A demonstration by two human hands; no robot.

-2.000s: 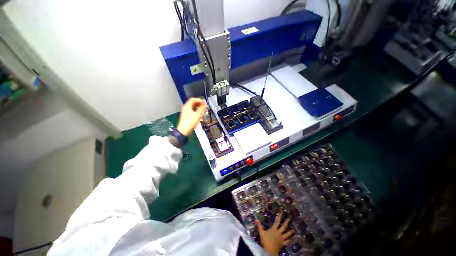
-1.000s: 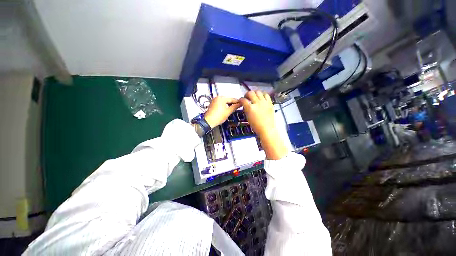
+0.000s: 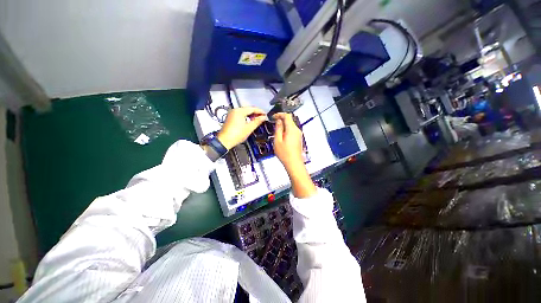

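Observation:
My left hand (image 3: 240, 125) and my right hand (image 3: 287, 137) are close together over the far end of the black loading fixture (image 3: 261, 144), just below the machine head (image 3: 289, 104). The fingertips of both hands are bent inward at the head's lower end. Whether a small item is between them is too small to tell. The fixture lies on the white machine bed (image 3: 274, 177), partly hidden by my right hand. A dark and metallic long block (image 3: 242, 165) lies to its left, below my left wrist.
The blue rear housing (image 3: 237, 56) stands behind my hands, with cables over the bed. A crumpled clear bag (image 3: 139, 118) lies on the green bench at left. Blister trays (image 3: 267, 234) with dark modules lie at the front, partly under my right sleeve. A blue pad (image 3: 344, 142) is at right.
My right hand has left the blister tray and joined my left hand at the machine head. Over the last second both hands stay together there while the view shifts.

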